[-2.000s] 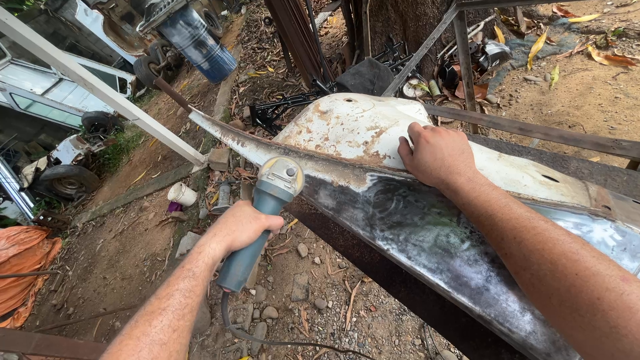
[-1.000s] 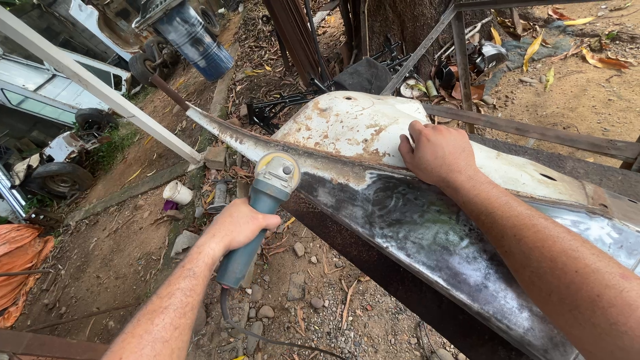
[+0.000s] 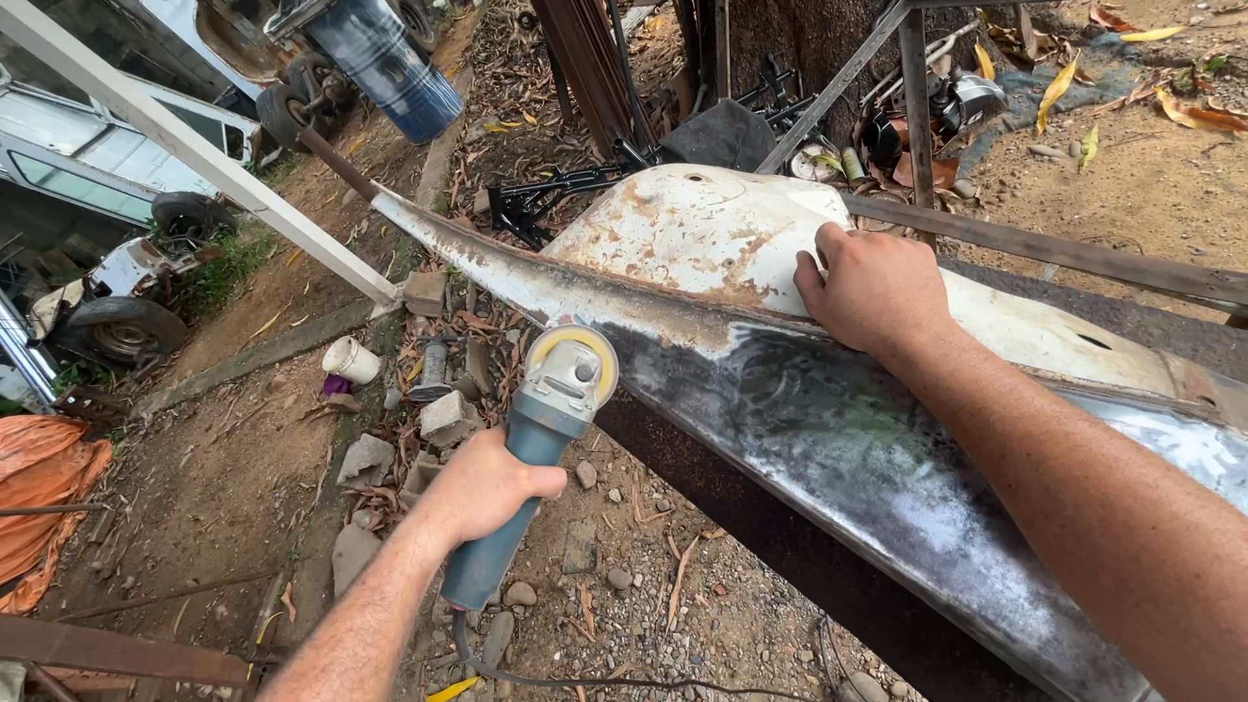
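My left hand (image 3: 497, 485) grips the blue-green body of an angle grinder (image 3: 531, 458). The grinder's round yellowish disc lies at the lower edge of a vehicle body panel (image 3: 858, 439); whether it touches cannot be told. The panel is sanded to dark and shiny metal on its near face, with whitish, rust-stained paint on its raised far part. My right hand (image 3: 877, 283) rests on the ridge between the two faces, fingers bent over the white paint. A cord runs from the grinder's rear end toward the bottom of the view.
Dark metal beams (image 3: 741, 526) lie under the panel. A pale post (image 3: 214, 166) slants across the left. Stones, a white cup (image 3: 351, 361) and an orange tarp (image 3: 44, 497) lie on the ground. A blue drum (image 3: 385, 73), old vehicle parts and a tree trunk (image 3: 799, 68) stand behind.
The grinder and my left hand have shifted slightly to the right along the panel's lower edge. My right hand stays at the same spot on the panel.
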